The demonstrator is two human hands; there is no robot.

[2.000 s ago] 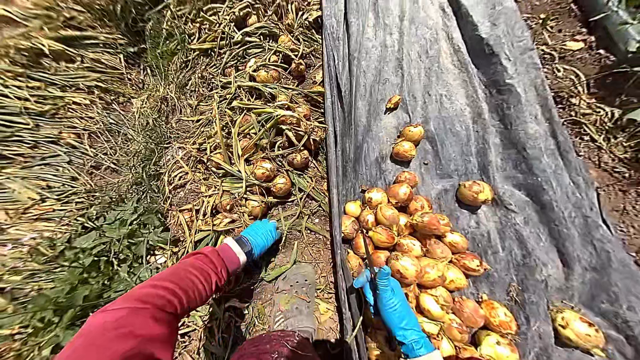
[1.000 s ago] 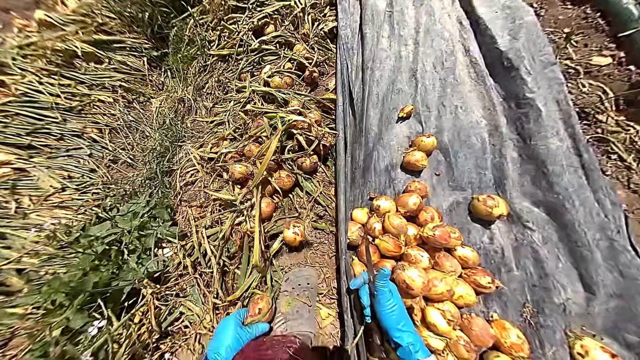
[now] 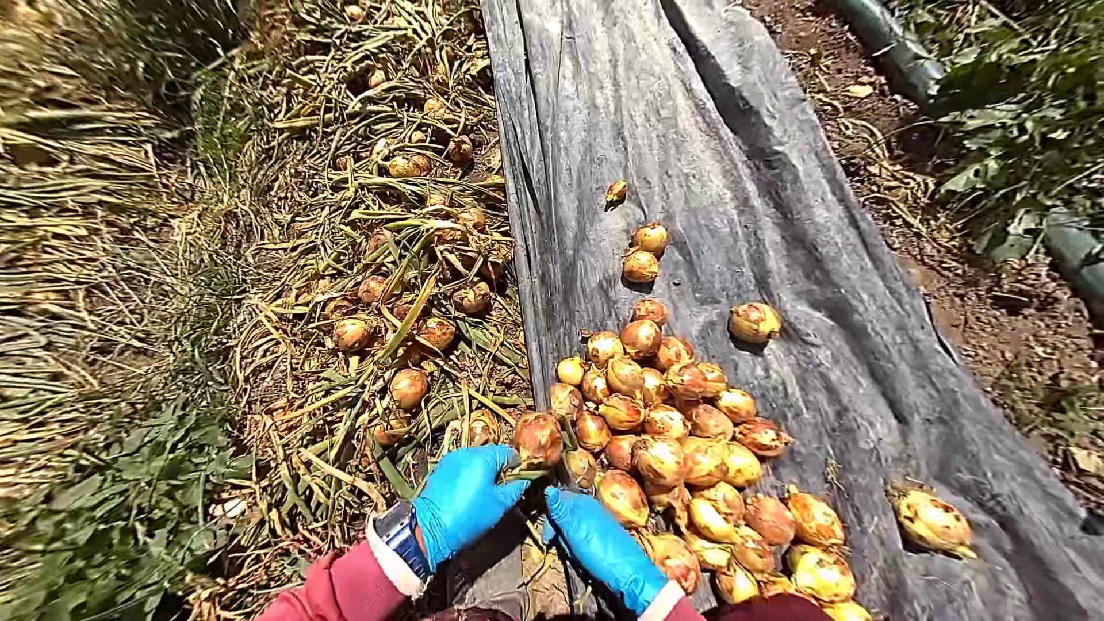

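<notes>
My left hand [image 3: 470,498], in a blue glove with a watch at the wrist, grips an onion [image 3: 537,439] by its green neck at the sheet's left edge. Close to its right is my gloved right hand [image 3: 599,548], its fingers closed around a narrow dark-bladed tool, mostly hidden now between the hands. A heap of yellow-brown onions [image 3: 660,460] lies on the grey fabric sheet [image 3: 595,112], just beyond and right of my right hand. Unpicked-up onions [image 3: 409,388] with dry tops lie on the ground to the left.
Single onions [image 3: 755,323] sit apart from the heap on the sheet. Withered onion leaves [image 3: 302,345] cover the ground at left, with green weeds [image 3: 129,509] nearby. Bare soil and a green pipe-like roll [image 3: 893,47] run along the right side.
My left hand reached to the ground at left, then held an onion low near my shoe; it has since moved up and right with the onion, beside my right hand.
</notes>
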